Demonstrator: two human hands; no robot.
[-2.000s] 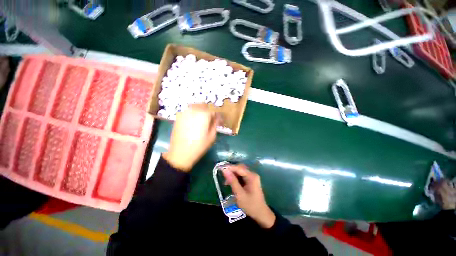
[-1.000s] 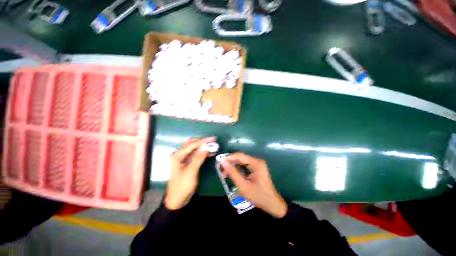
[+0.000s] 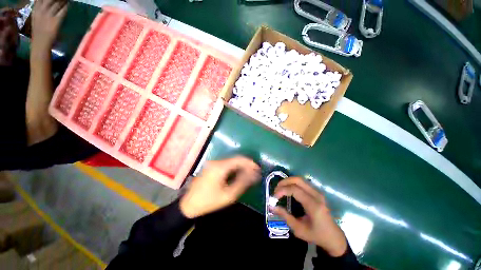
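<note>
A loop-shaped unit (image 3: 278, 228) lies at the bench's front edge, its blue-and-white end toward me. My right hand (image 3: 308, 211) is over its right side, with thumb and index finger closing on a small white part (image 3: 272, 202) at the loop's left bar. My left hand (image 3: 224, 182) is just left of the loop, blurred, fingers curled with tips close together; whether they hold anything is unclear. A cardboard box (image 3: 321, 118) of white parts stands behind the hands, part of its bottom bare.
A pink compartment tray (image 3: 176, 113) touches the box's left side. More loop units (image 3: 428, 126) lie right and behind on the green surface (image 3: 369, 153). A pale rail (image 3: 395, 126) runs right from the box. A neighbour's arm (image 3: 42, 79) is at far left.
The view has turned, so box and tray appear tilted. The white part seen in my left hand's fingertips is no longer visible there; a white part now shows at my right fingertips.
</note>
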